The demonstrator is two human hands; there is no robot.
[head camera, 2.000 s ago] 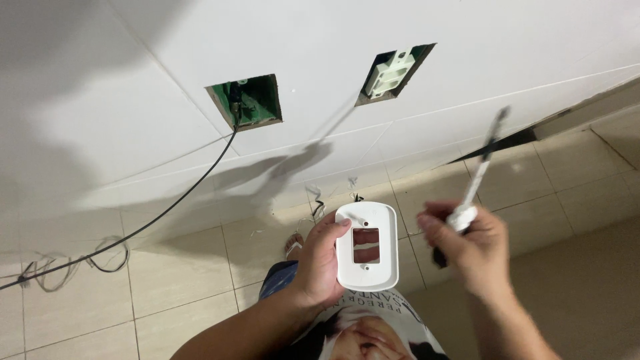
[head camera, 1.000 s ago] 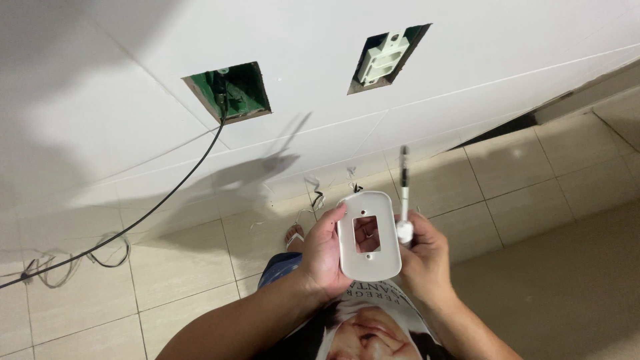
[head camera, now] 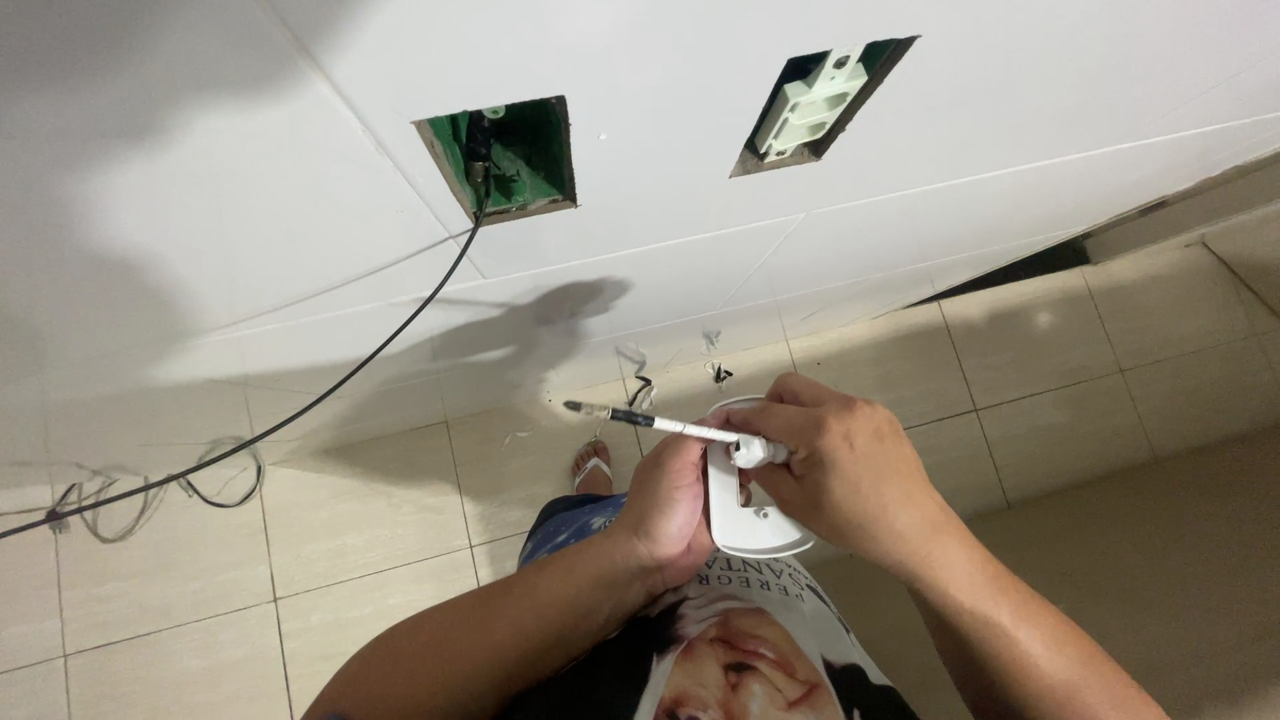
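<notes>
My left hand [head camera: 672,500] grips the left edge of a white plastic outlet cover plate [head camera: 765,532] with a rectangular cutout, in front of my body. Over the plate, my right hand [head camera: 850,470] holds a thin white tool [head camera: 690,429], likely a screwdriver, whose dark tip points left; my fingers hide part of it and the plate's upper part. Up on the wall, a pale outlet module [head camera: 812,108] sits tilted in the right cutout. The left cutout holds a green wall box [head camera: 530,160], with a black cable [head camera: 400,325] running out of it down to the left.
The white tiled wall [head camera: 650,200] meets a beige tiled floor [head camera: 370,520]. Near its base lie small wire scraps [head camera: 720,374], and thin loops of wire [head camera: 225,480] lie at the left. A foot in a flip-flop [head camera: 593,465] shows below the wall.
My right hand has come in from the right and now lies over the cover plate. The white tool, upright one second ago, now points left. My left hand still holds the plate.
</notes>
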